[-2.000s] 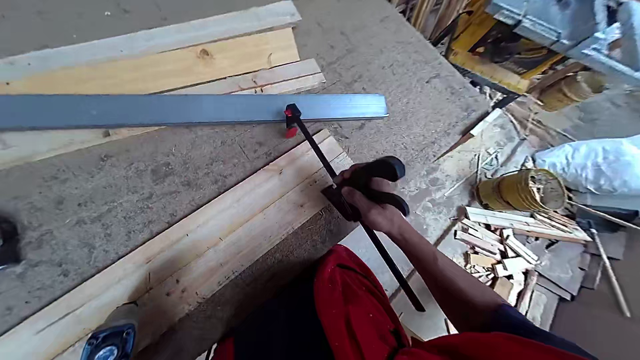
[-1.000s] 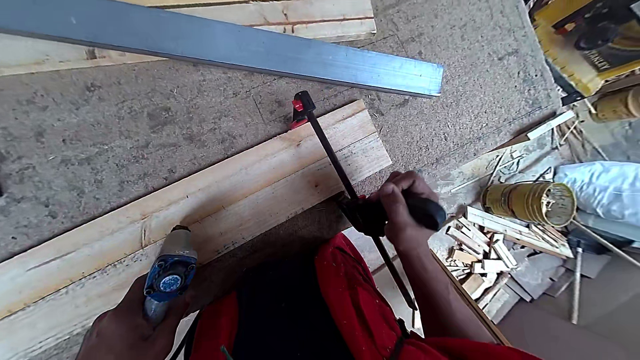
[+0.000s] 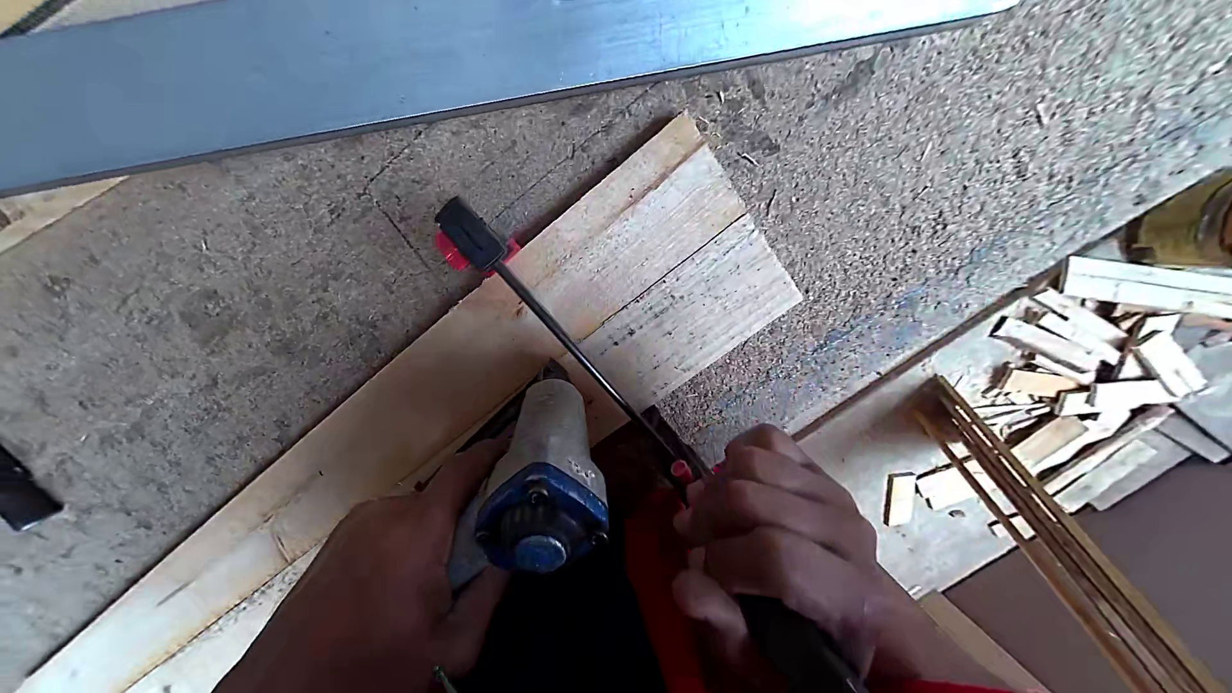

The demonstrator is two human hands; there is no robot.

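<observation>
Two wooden boards [image 3: 616, 279] lie edge to edge on the rough worktop. A black bar clamp [image 3: 577, 356] with red pads crosses them, its head at their far edge and its bar running down to my right hand [image 3: 780, 539], which grips the clamp's dark handle. My left hand [image 3: 414, 549] holds a blue and grey pneumatic nailer [image 3: 544, 481], whose nose meets the boards near the seam, just left of the clamp bar. The lower jaw of the clamp is partly hidden by my right hand.
A grey metal bar [image 3: 385, 67] lies across the worktop [image 3: 289, 260] beyond the boards. Wood offcuts [image 3: 1088, 375] are heaped at the right, past the worktop's edge, near thin wooden strips [image 3: 1059, 539]. A dark object [image 3: 24, 491] sits at the far left.
My left hand has come in with the nailer and moved it up along the boards to beside the clamp. The clamp now crosses the boards farther from their end. The view is closer.
</observation>
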